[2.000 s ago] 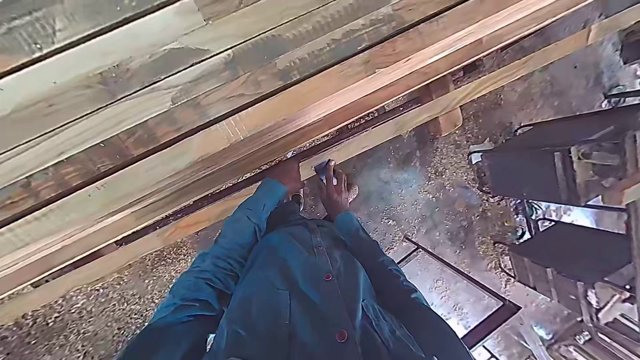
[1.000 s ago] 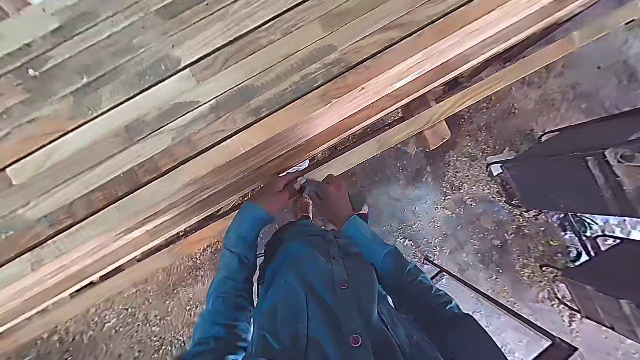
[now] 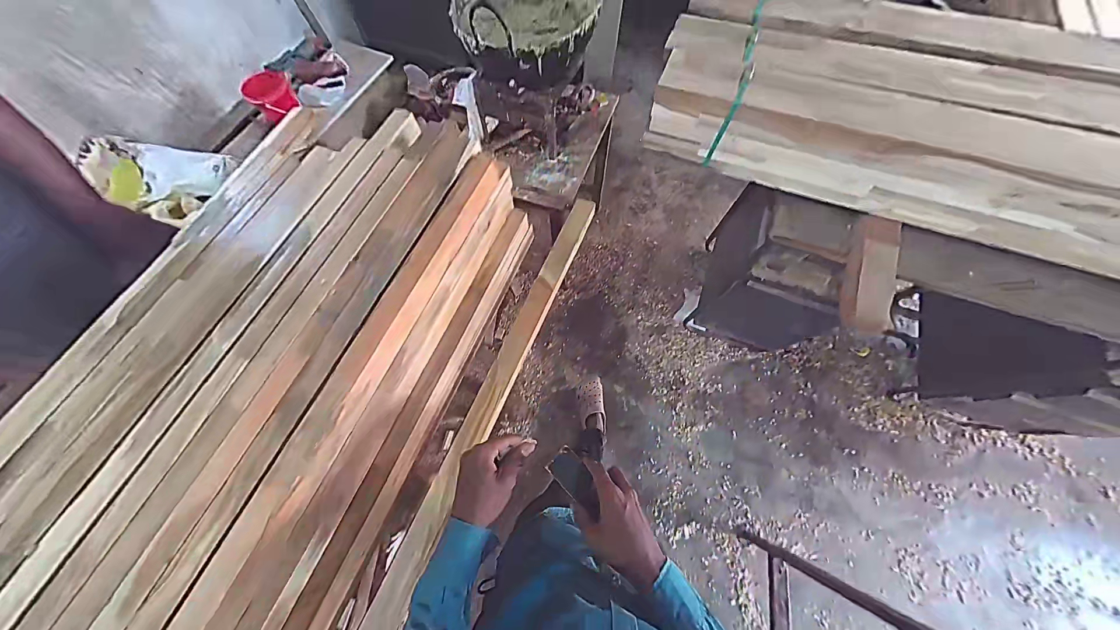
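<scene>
My right hand (image 3: 619,523) holds a small dark flat object (image 3: 573,479) in front of my body; a blade-like end points up and left, and its exact kind cannot be told. My left hand (image 3: 490,479) is half curled beside a long narrow wooden board (image 3: 525,328), thumb and fingers near each other; whether it holds anything small cannot be seen. Left of that board lies a broad stack of long sawn planks (image 3: 306,350).
A second plank stack (image 3: 875,114) with a green strap (image 3: 739,87) stands at upper right. A low wooden table (image 3: 560,171), a crusted drum (image 3: 525,39) and a red bucket (image 3: 269,94) are ahead. Shavings litter the floor (image 3: 665,376); a dark metal bar (image 3: 831,573) is at lower right.
The view has swung strongly, now looking along the planks. My hands, close together one second ago, are now apart, with the dark object in the right one.
</scene>
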